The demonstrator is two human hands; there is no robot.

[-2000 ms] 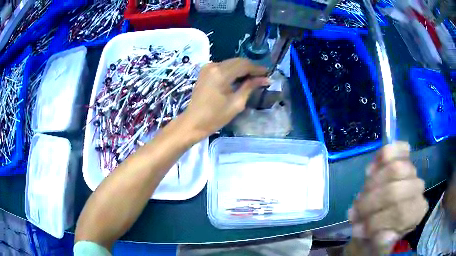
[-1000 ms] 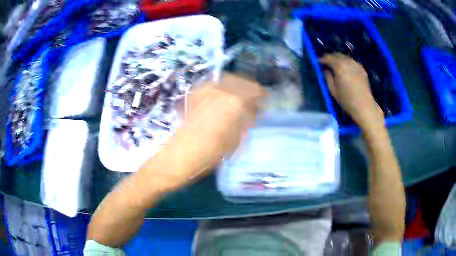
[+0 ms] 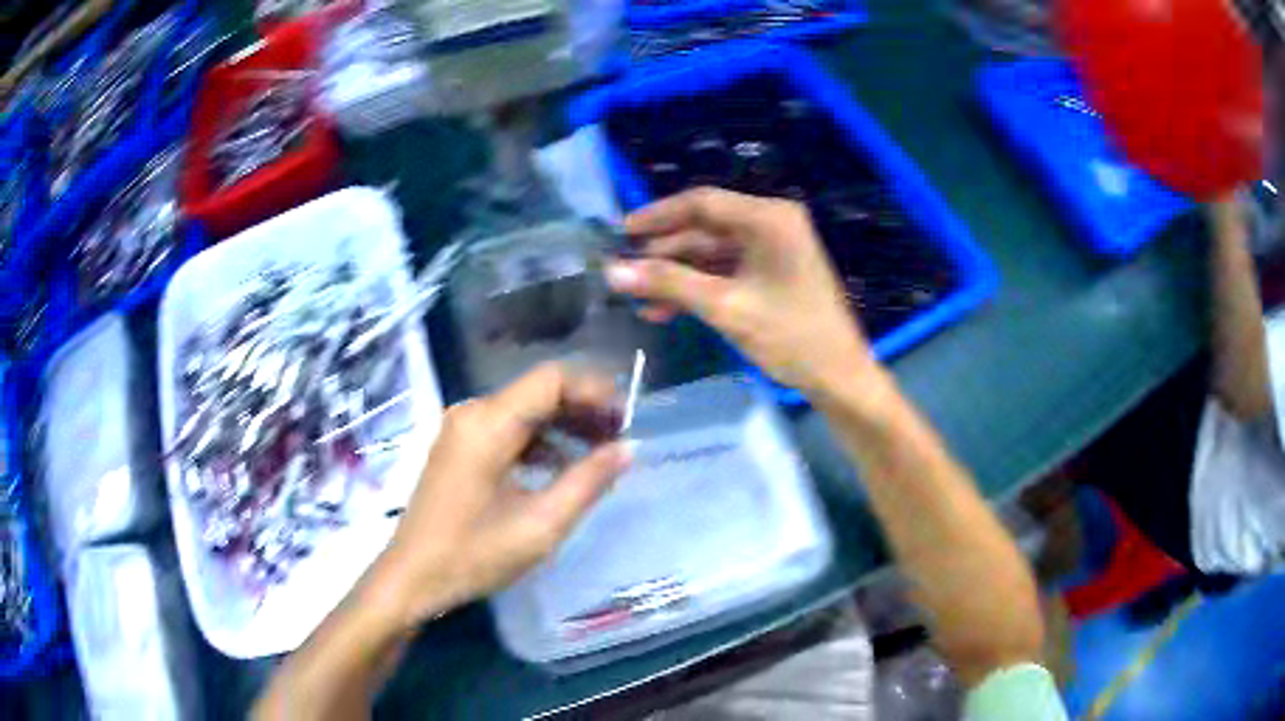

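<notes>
My left hand pinches a thin white wire-like piece upright over the back left part of the clear tub. My right hand is just right of the press base, with thumb and fingertips together; blur hides whether a small ring is between them. A few thin red-and-white pieces lie in the tub. The press fixture stands behind my left hand, below the grey-green press head. The frame is blurred.
The white tray heaped with joined pieces is at left, lidded tubs beyond it. The blue ring tray is behind my right hand. A red bin stands behind. The red lever knob is at upper right. Another person's arm is at right.
My right hand has come out of the ring tray towards the press base. My left hand has drawn nearer over the tub, now showing a white piece. The view has turned and shifted.
</notes>
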